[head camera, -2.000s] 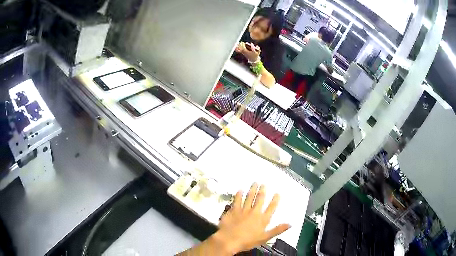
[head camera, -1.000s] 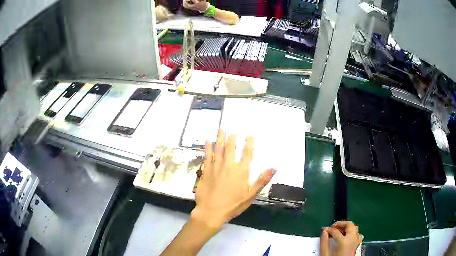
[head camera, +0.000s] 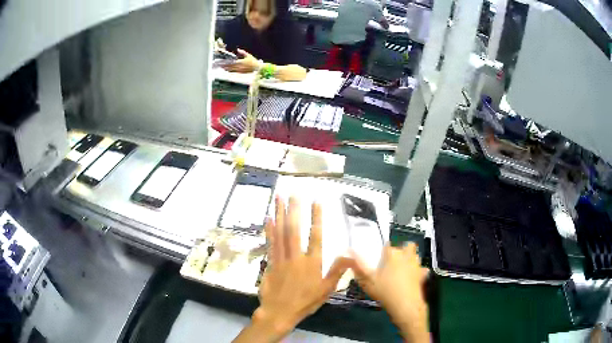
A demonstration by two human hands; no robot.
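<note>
My left hand [head camera: 292, 258] lies palm down over the white work plate [head camera: 312, 191], fingers spread, holding nothing. Its fingertips are beside the near right edge of a phone front frame [head camera: 248, 201], black with a pale centre. My right hand [head camera: 399, 285] is blurred at the plate's right side. Its fingers close on the near end of another phone front frame [head camera: 364, 231], which slants over the plate. The exact grip is hidden by blur. My left thumb tip meets or overlaps the right fingers.
Several more frames lie on the conveyor belt [head camera: 124, 191] at left. A grey hood [head camera: 134, 74] stands behind it. A metal post [head camera: 429, 127] rises right of the plate, with a black tray [head camera: 496, 231] beyond. Racked panels [head camera: 265, 114] and a seated person [head camera: 258, 40] are opposite.
My right hand has moved up and left from the near bench to the plate, where a frame now shows at its fingers. My left hand stays on the plate. The camera view has tilted up.
</note>
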